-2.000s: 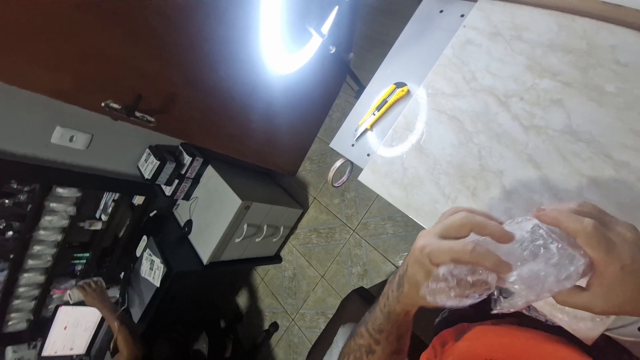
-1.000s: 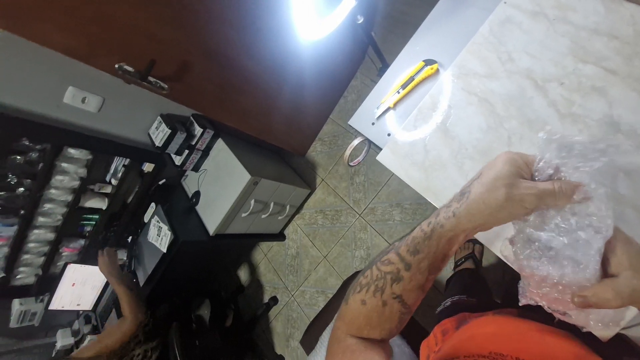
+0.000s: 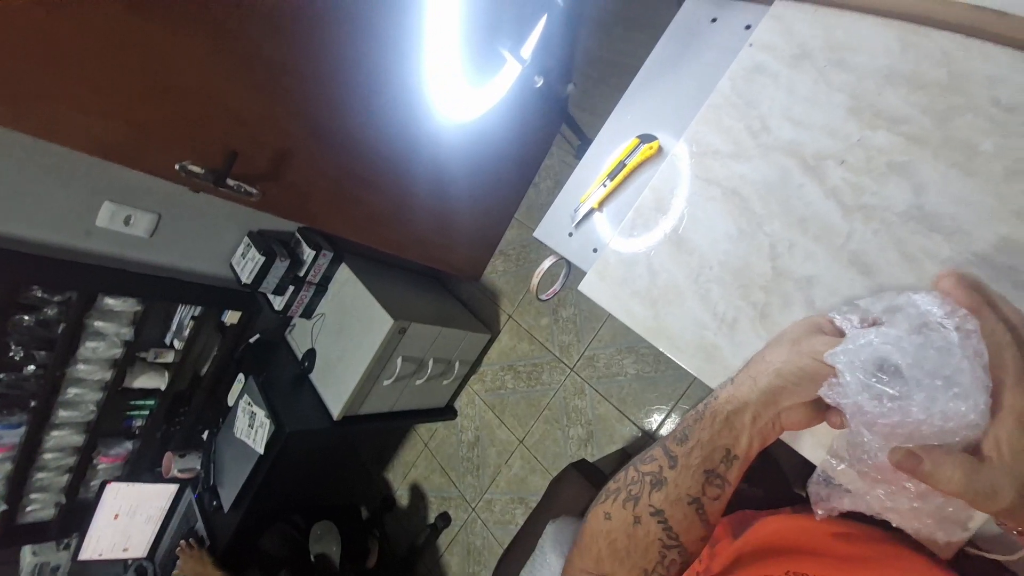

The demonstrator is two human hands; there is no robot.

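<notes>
Clear bubble wrap (image 3: 904, 368), bundled around something that cannot be made out, is held over the near edge of the marbled tabletop (image 3: 832, 160). My left hand (image 3: 800, 376) grips its left side, fingers partly hidden by the plastic. On the right side, my right hand (image 3: 976, 448) wraps around the bundle, thumb across its front. A loose part of the wrap hangs down against the orange shirt. Away from both hands, a yellow snap-off utility knife (image 3: 620, 176) lies on the grey strip at the table's far left, its blade showing.
A lit ring lamp (image 3: 464, 72) glares beside the brown door (image 3: 320, 120). A roll of tape (image 3: 550, 278) is off the table's left corner. Left of the tiled floor stand a grey drawer cabinet (image 3: 384, 344), shelves of bagged items and a laptop (image 3: 132, 520) with another person's hand (image 3: 196, 558).
The bubble wrap has gone from a spread, hanging sheet to a more compact bundle. My right hand has risen along its right side.
</notes>
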